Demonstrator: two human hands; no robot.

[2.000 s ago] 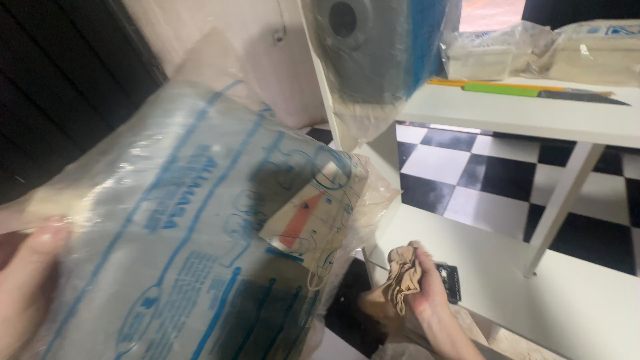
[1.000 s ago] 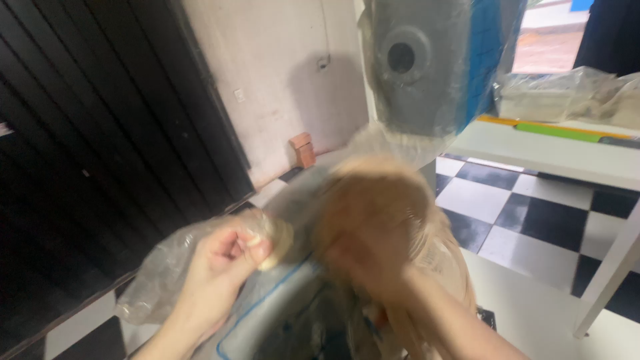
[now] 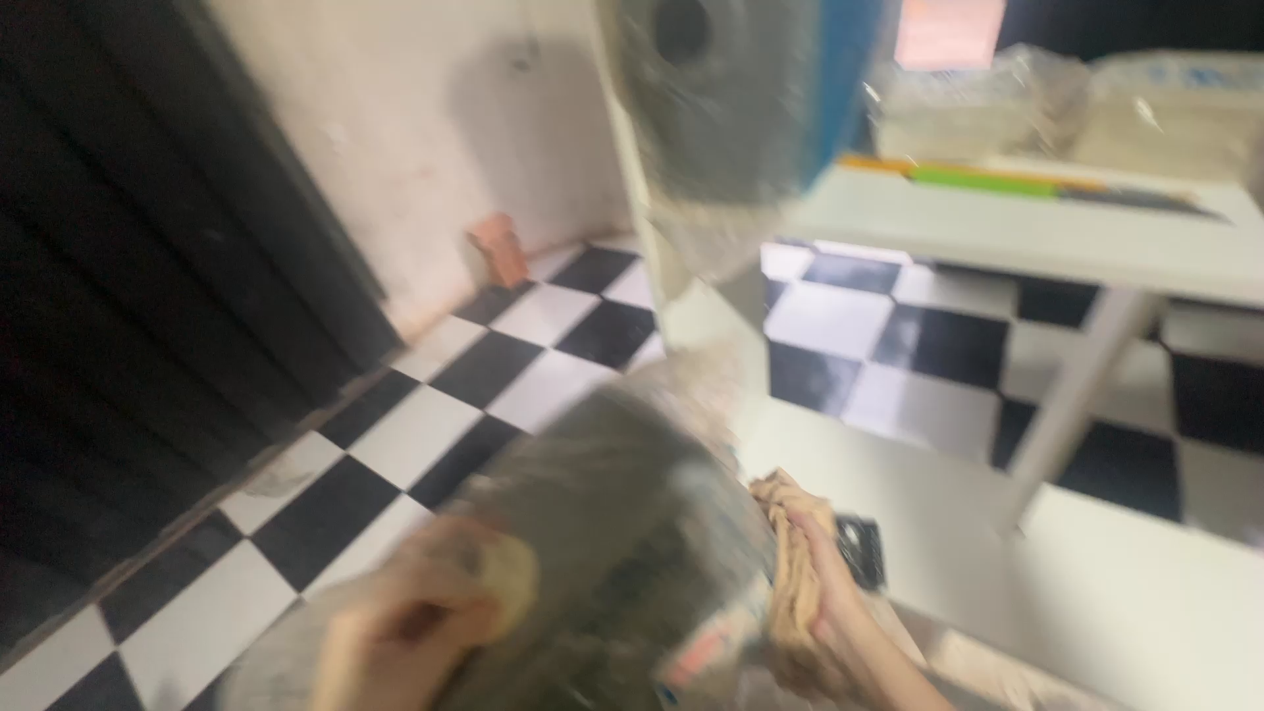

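Note:
A grey item in clear plastic wrap [image 3: 602, 513], blurred, fills the lower middle, with a white and red label low on its right side. My left hand [image 3: 415, 602] is on its left, closed on a pale yellowish roll, probably tape, beside the bunched plastic. On the other side, my right hand [image 3: 805, 533] grips a crumpled tan cloth [image 3: 790, 583] against the wrapped item's right edge. What the fingers touch beneath the cloth is hidden.
Another plastic-wrapped grey item with a round hole [image 3: 731, 109] stands ahead. White shelving [image 3: 987, 232] on the right bears wrapped packages [image 3: 978, 123] and a green-orange tool [image 3: 987, 181]. A small black object [image 3: 861, 550] lies lower. A brick [image 3: 501, 249] stands by the wall.
The wrapped item, raised at the left two seconds ago, is now lower and in the middle. My right hand, over its top one second ago, has moved to its right side with the cloth.

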